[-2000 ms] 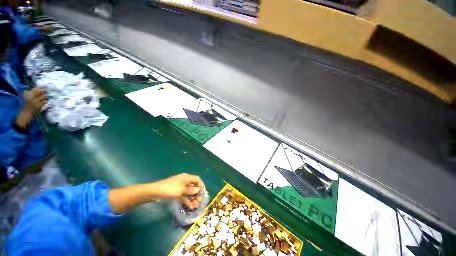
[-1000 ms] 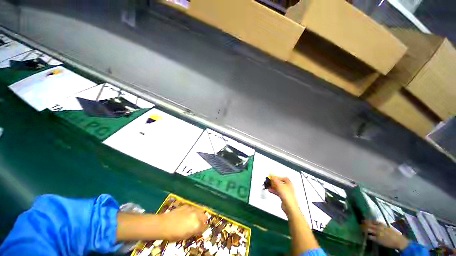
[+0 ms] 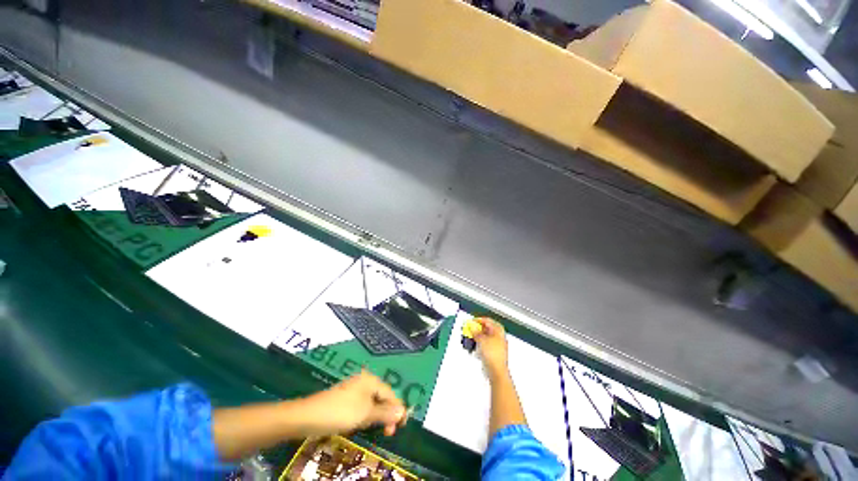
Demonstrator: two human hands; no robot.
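Observation:
My left hand (image 3: pixel 362 406) is above the far edge of the yellow-rimmed parts tray (image 3: pixel 381 453), with a small pale piece at its fingertips. Small brown and white pieces lie in the tray, cut off by the bottom edge. My right hand (image 3: pixel 491 344) holds a yellow-topped accessory (image 3: pixel 470 331) with a dark lower part at the white panel (image 3: pixel 457 395) of a box. To the left, another white panel (image 3: pixel 235 287) bears a yellow-topped accessory (image 3: pixel 254 233) and a tiny dark piece (image 3: pixel 226 260). Between the panels is a printed TABLET PC box face (image 3: pixel 376 324).
More boxes lie in the row, one at the far left (image 3: pixel 80 169) with a yellow-topped accessory, others at the right (image 3: pixel 621 432). A grey metal partition (image 3: pixel 376 169) stands behind. Brown cartons (image 3: pixel 499 66) sit on the shelf above. Part of a clear bag or tub is at the tray's left.
My left hand has come out of the tray's pieces, up and right towards the boxes. My right hand stays at the white panel with the accessory. The view has shifted; the neighbour's hand at right is gone.

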